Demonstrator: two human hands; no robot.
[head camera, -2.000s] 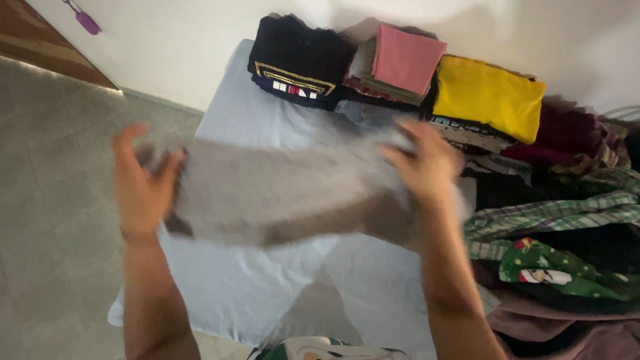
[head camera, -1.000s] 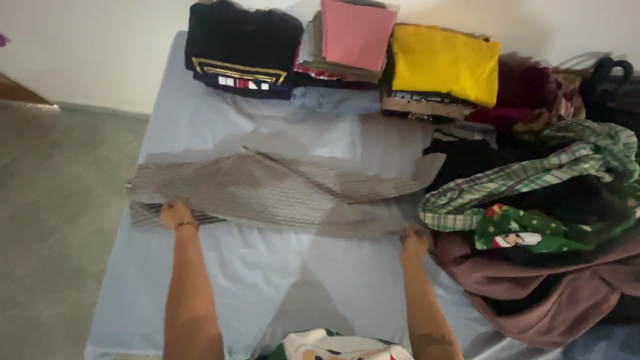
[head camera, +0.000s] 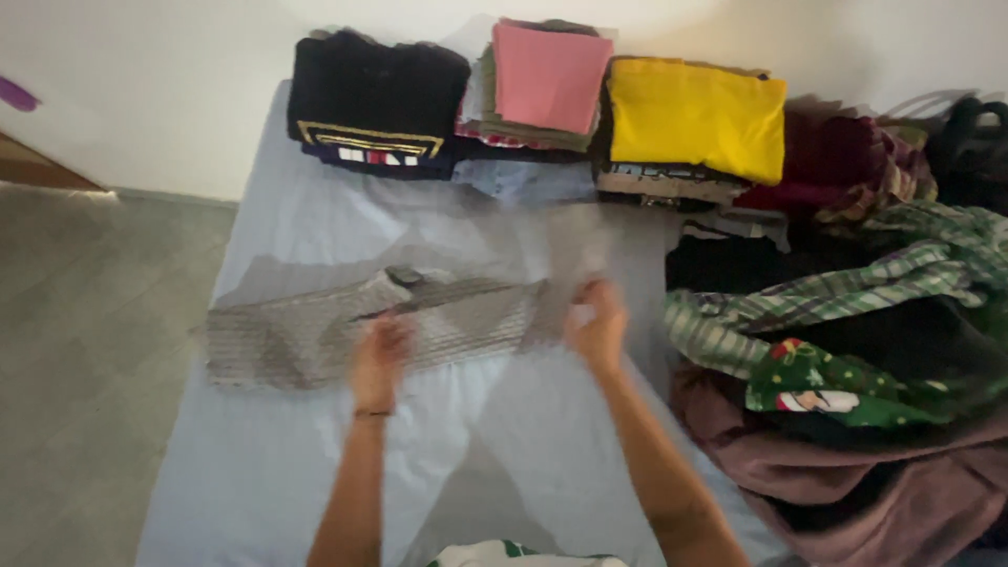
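A grey ribbed knit garment (head camera: 299, 339) lies lengthwise across a bed with a light blue sheet (head camera: 409, 472), its collar-like opening near the middle. My left hand (head camera: 382, 346) is at the garment's front middle, blurred; whether its fingers grip the fabric is unclear. My right hand (head camera: 598, 319) is closed on the garment's right end, which is lifted and blurred by motion. Behind them stand folded stacks: a black garment with a gold-lined print (head camera: 378, 102), a pink folded cloth (head camera: 551, 75) on other clothes, and a yellow folded garment (head camera: 697, 118).
A loose heap of clothes fills the right side, with a green plaid garment (head camera: 850, 279), a green Santa-print fabric (head camera: 843, 394) and a mauve garment (head camera: 882, 488). Dark red clothing (head camera: 827, 157) lies by the wall. Tiled floor (head camera: 87, 354) runs along the bed's left edge.
The grey garment was held up in the air two seconds ago, then lay on the sheet. Since then my left hand has moved right to its middle, and the right end has come up with my right hand.
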